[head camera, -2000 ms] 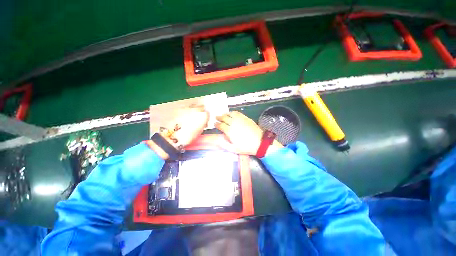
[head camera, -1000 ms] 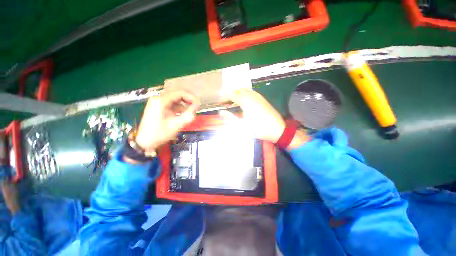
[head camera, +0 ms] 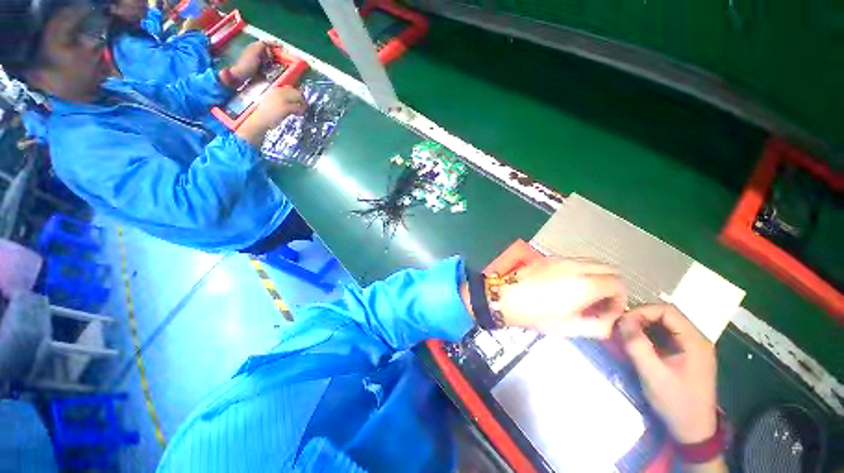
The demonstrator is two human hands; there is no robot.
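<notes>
The open tablet with its bright silver battery (head camera: 569,406) lies in a red frame (head camera: 477,399) at the lower middle. My left hand (head camera: 564,297) and my right hand (head camera: 674,365) are over the tablet's far edge, fingertips close together. Whether anything small is between them is too blurred and bright to tell. The adhesive sheet (head camera: 615,249) with its white end (head camera: 708,300) lies behind my hands, partly covered by them.
Green-and-white cabled boards (head camera: 433,175) lie heaped on the bench at the upper middle. The round mesh dish (head camera: 782,443) is at the lower right. Another red frame (head camera: 740,226) is on the conveyor. People in blue smocks (head camera: 157,166) work at the left, beside shiny parts (head camera: 310,125).
The view has swung to the left, showing the neighbouring people and floor; the yellow screwdriver has left the picture. My hands, apart a second ago, are now fingertip to fingertip.
</notes>
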